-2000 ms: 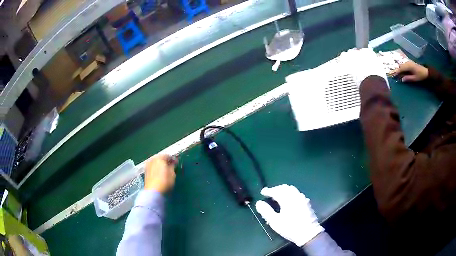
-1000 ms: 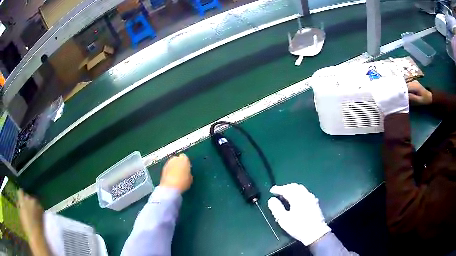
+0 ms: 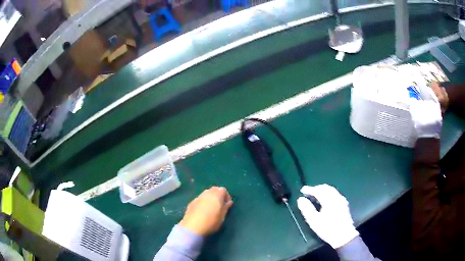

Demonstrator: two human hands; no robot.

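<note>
The black electric screwdriver [image 3: 266, 165] lies on the green bench, its thin steel bit pointing toward me. Its black cord loops from the top end down to my right hand. My right hand [image 3: 329, 214], in a white glove, is beside the bit with the black cord between thumb and fingers. My left hand [image 3: 208, 210] is bare, fingers curled, low over the bench left of the driver; whether it holds anything is hidden. A clear bin of small silvery screws [image 3: 150, 176] stands beyond it. A white housing with a slotted grille [image 3: 84, 227] is at the lower left.
A neighbour's gloved hand [image 3: 427, 118] touches another white housing [image 3: 382, 109] at the right. Beyond the pale rail runs the green conveyor [image 3: 204, 109], with a grey-silver piece [image 3: 346, 40] on it. A grey post [image 3: 402, 30] stands at back right, and yellow-green packaging [image 3: 23, 209] at far left.
A white housing has come onto the bench at left, and the hand on it has gone. My left hand has moved away from the screw bin. The view has shifted. The neighbour's housing has turned.
</note>
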